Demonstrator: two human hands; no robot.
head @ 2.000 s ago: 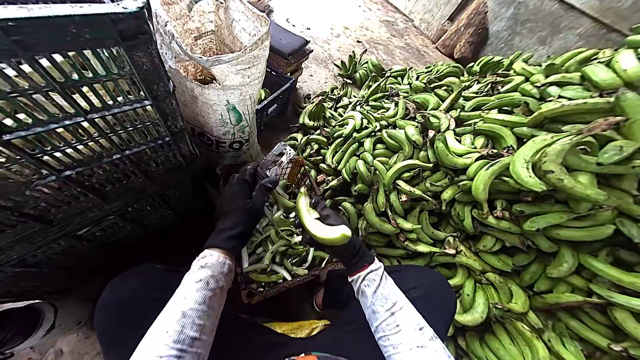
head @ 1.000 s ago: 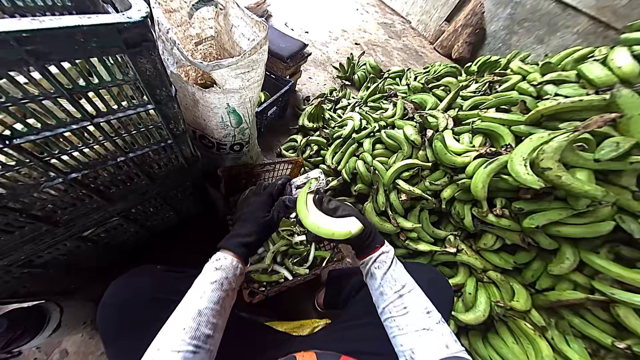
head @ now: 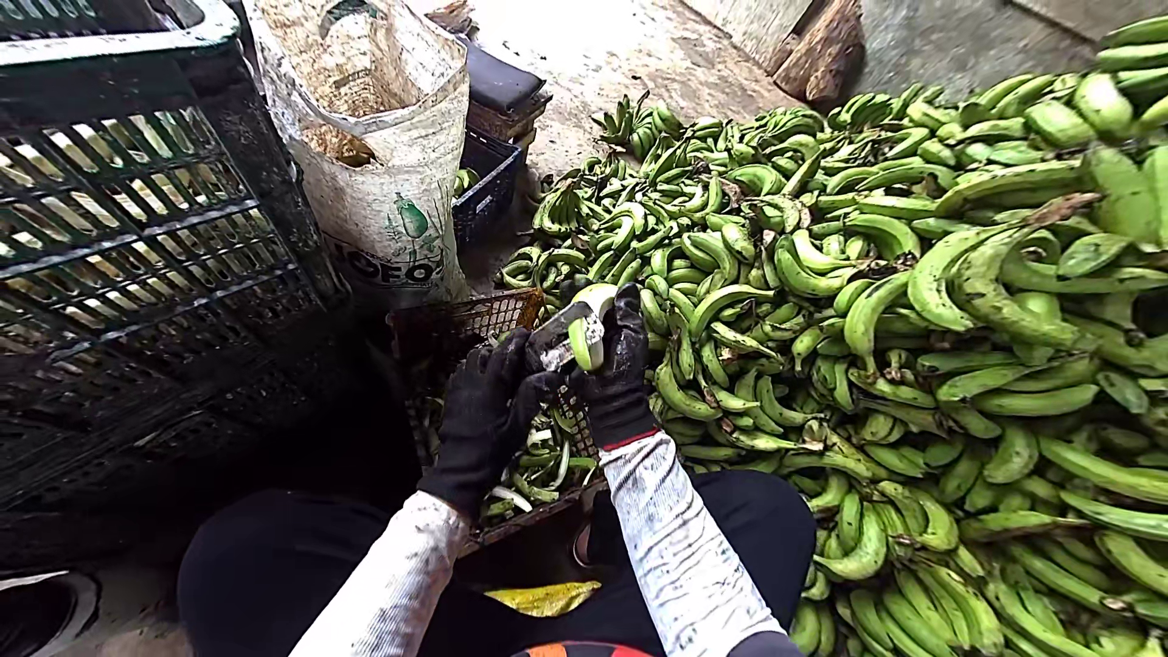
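My left hand [head: 484, 411], in a black glove, grips a flat blade-like tool [head: 554, 342] whose kind is hard to tell. The tool lies against a green plantain [head: 589, 333], partly peeled with pale flesh showing. Around the plantain closes my right hand [head: 620, 370], gloved in black too. Below both hands is a plastic mesh crate [head: 470, 315] between my legs, with green peel strips [head: 538, 474] in it.
A large heap of green plantains [head: 876, 365] covers the floor at the right. Stacked dark crates [head: 137, 237] stand at the left, beside a woven sack [head: 392, 182]. Behind the sack is a blue crate [head: 493, 187]. Yellow material [head: 545, 599] lies between my legs.
The plantain, earlier lying slanted or crosswise in my right hand, now points away from me, with the tool against it. My right hand has moved forward.
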